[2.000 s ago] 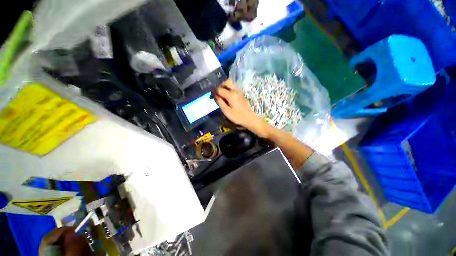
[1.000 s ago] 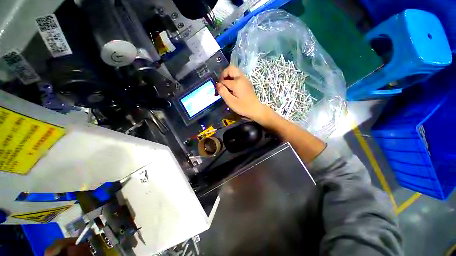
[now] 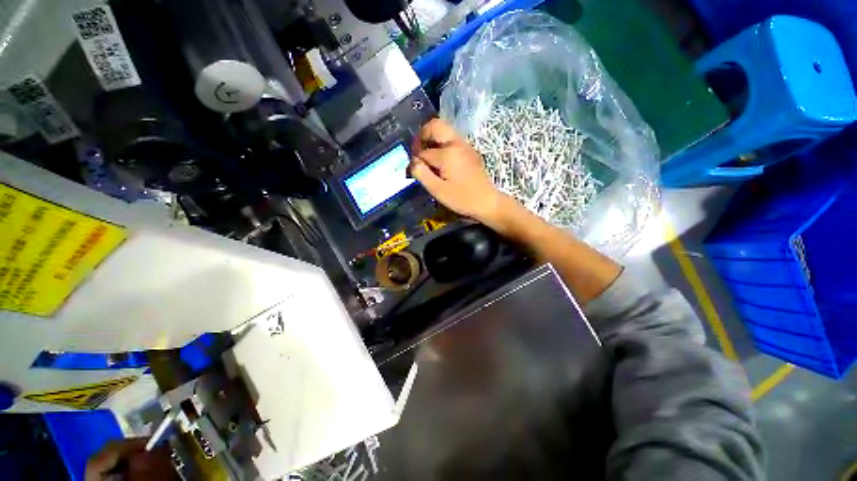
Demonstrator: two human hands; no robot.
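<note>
My right hand (image 3: 456,177) is at the right edge of the small lit touchscreen (image 3: 378,181), fingers bent, thumb a little apart from them, no part seen in it. My left hand (image 3: 122,458) is at the bottom left, dark and partly cut off, beside the work fixture (image 3: 202,430). A white stick part (image 3: 163,428) stands out at a slant between the left hand and the fixture; whether the fingers hold it cannot be told. More white sticks (image 3: 350,464) lie below the machine body (image 3: 310,376), at the bottom edge.
A clear plastic bag (image 3: 631,160) with many white sticks is right of the screen. A black mouse (image 3: 460,252) and tape roll (image 3: 398,271) lie below the screen. A grey metal plate (image 3: 498,376) is in front. A blue stool (image 3: 794,94) and blue bin (image 3: 775,282) are far right.
The view has shifted since two seconds ago, showing more of the reels and bag. My right hand stays at the screen's right edge, and my left hand stays beside the fixture.
</note>
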